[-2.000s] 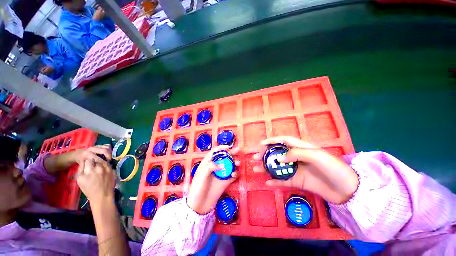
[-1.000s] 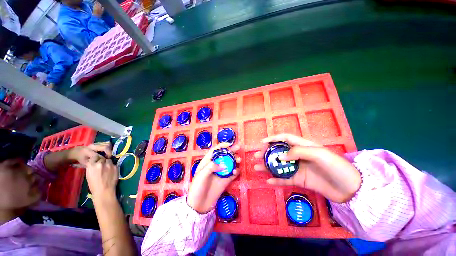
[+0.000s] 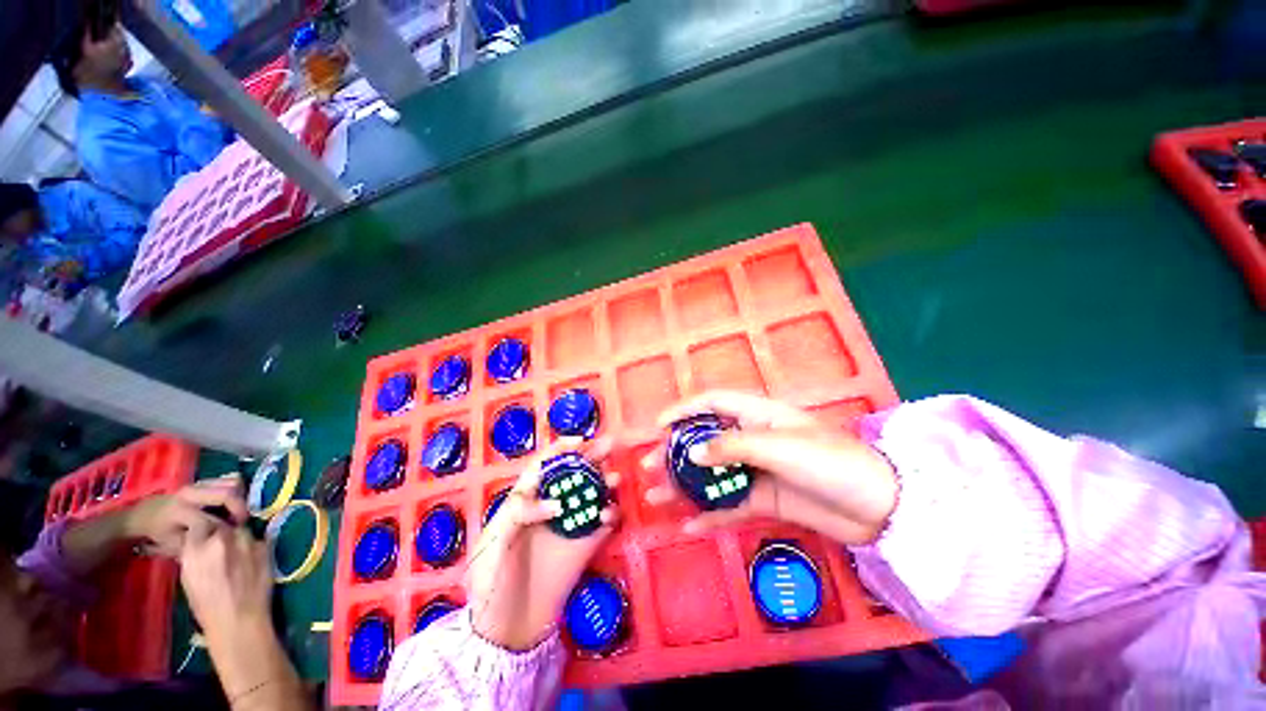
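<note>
My left hand (image 3: 525, 556) holds a round smartwatch unit (image 3: 574, 497), its display black with pale green blocks. My right hand (image 3: 798, 465) holds another unit (image 3: 710, 463) with a black screen and green-white blocks; my thumb lies over part of its glass. Both are held just above the red foam tray (image 3: 694, 590). Units with blue screens lie in the tray's left pockets, and a brighter blue unit (image 3: 787, 583) sits in a front pocket at right. Pockets at the back right hold nothing. My hands hide some middle pockets.
Yellow and whitish tape rolls (image 3: 296, 539) lie left of the tray. A neighbour's hands (image 3: 222, 556) work beside a smaller red tray (image 3: 128, 611). A small dark part (image 3: 350, 324) lies on the green surface. Another red tray (image 3: 1222, 181) holds dark units at right. A pale metal bar (image 3: 139, 389) crosses at left.
The view has shifted, so the tray appears further left and the right-hand tray shows. The display in my left hand has changed from blue to black with green blocks. Both hands keep their units.
</note>
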